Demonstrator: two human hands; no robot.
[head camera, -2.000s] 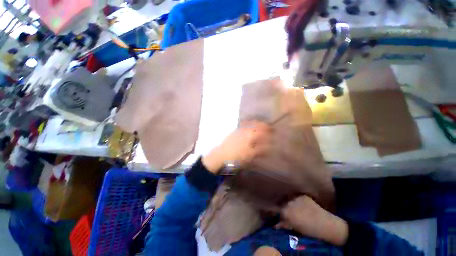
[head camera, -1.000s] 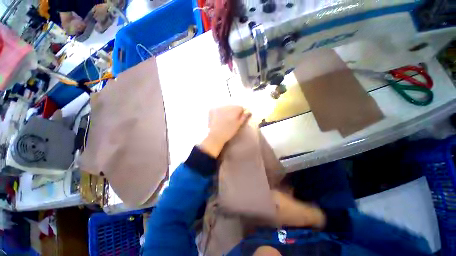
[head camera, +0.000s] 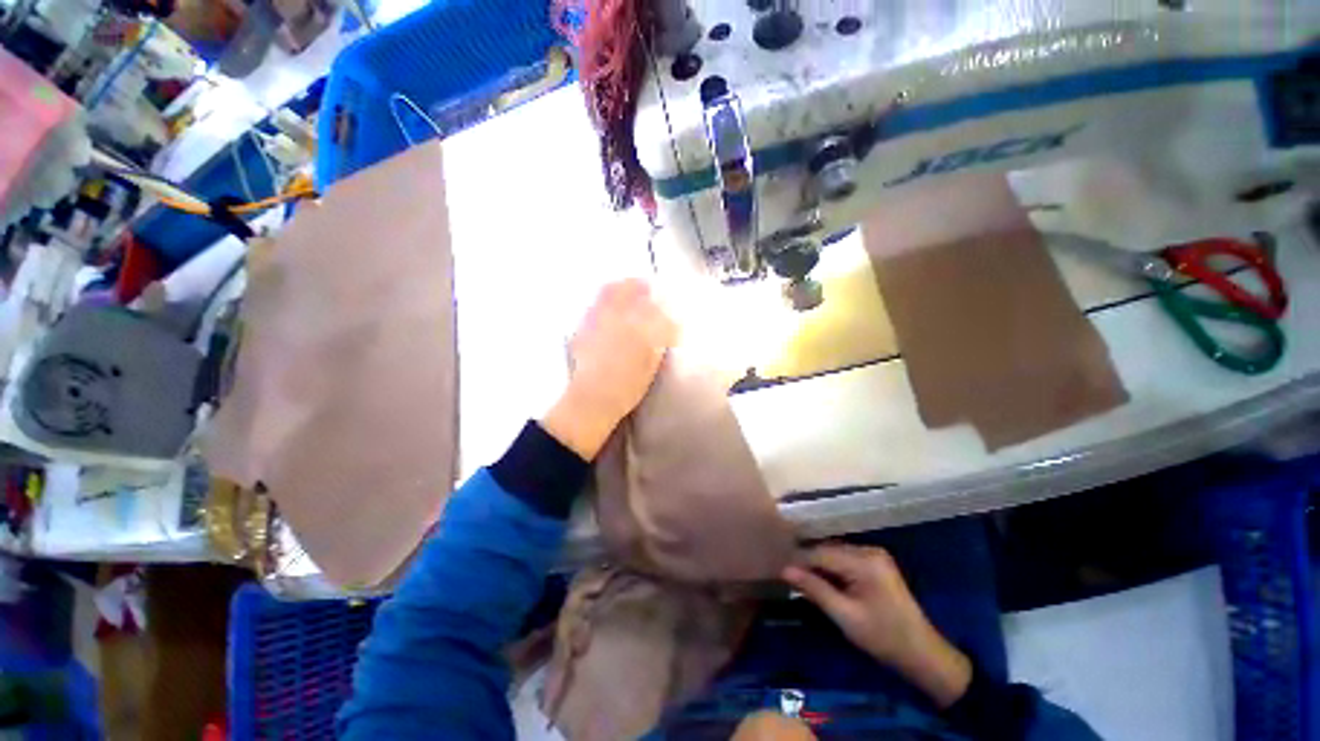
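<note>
A brown fabric panel (head camera: 695, 485) runs from the needle area of the white sewing machine (head camera: 927, 130) over the table's front edge. My left hand (head camera: 623, 348) presses on its upper end, just left of the needle. My right hand (head camera: 869, 601) pinches its lower right corner with thumb and fingers. More bunched brown fabric (head camera: 637, 659) lies in my lap. A larger taupe stack (head camera: 348, 362) lies flat on the table at the left. A small darker-brown stack (head camera: 992, 311) lies right of the needle.
Scissors (head camera: 1223, 297) with red and green handles lie at the right. A dark red thread bundle (head camera: 615, 87) hangs at the machine head's left end. A blue basket (head camera: 355, 123) stands behind the table. Blue crates (head camera: 297, 673) stand below on both sides.
The panel has turned and its upper end now lies by the needle. My left hand moved up from the panel's middle toward the needle. My right hand now pinches the panel's corner.
</note>
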